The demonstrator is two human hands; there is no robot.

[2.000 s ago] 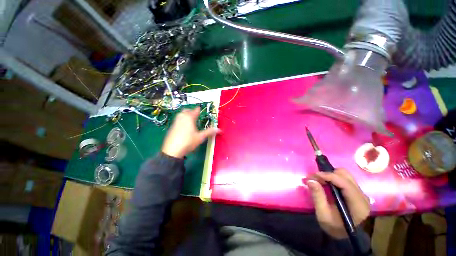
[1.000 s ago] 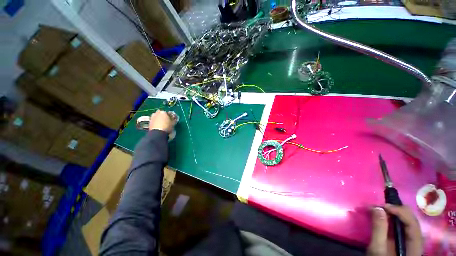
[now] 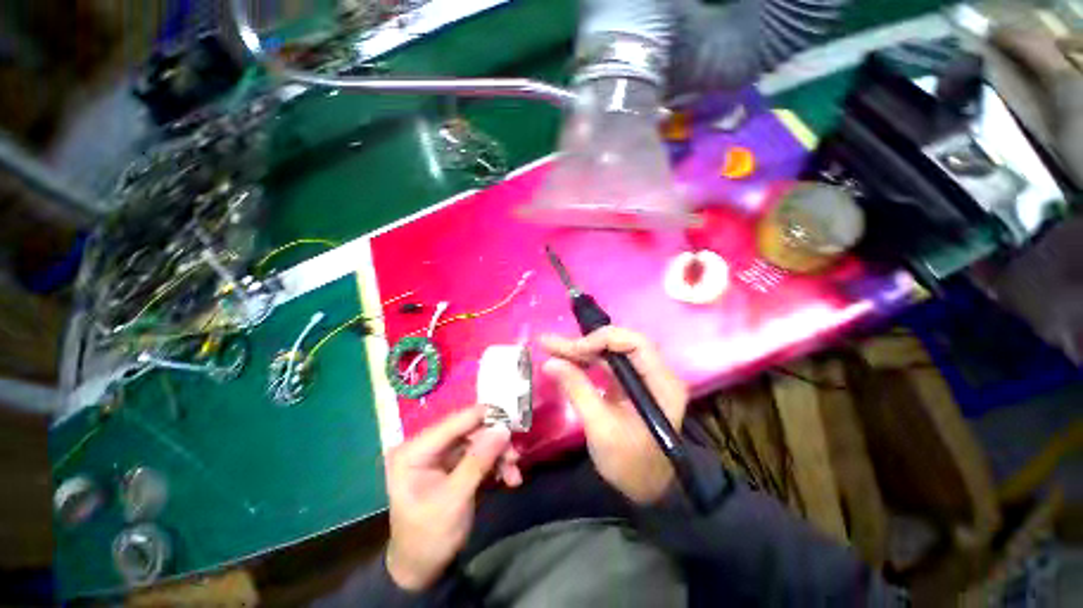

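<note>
My left hand (image 3: 449,481) holds a white stator ring (image 3: 504,387) on edge by its lower part, over the front of the pink sheet (image 3: 475,255). My right hand (image 3: 624,416) holds the black soldering iron (image 3: 629,380), its metal tip pointing up and left, away from the ring. My right thumb and index finger are just right of the ring; whether they touch it I cannot tell. A green ring circuit board (image 3: 413,366) with white and yellow leads lies on the sheet left of the ring. A wired ring assembly (image 3: 287,374) lies on the green mat.
Several pale stators (image 3: 141,552) lie at the mat's lower left. A heap of wired parts (image 3: 178,202) is at the upper left. The clear fume hood (image 3: 612,166) hangs above the sheet. A white round piece (image 3: 697,276), a tin (image 3: 811,226) and a black box (image 3: 903,154) are right.
My left hand has come back from the stators at the left with a white ring in it. My right hand still holds the iron. The view has swung to the right.
</note>
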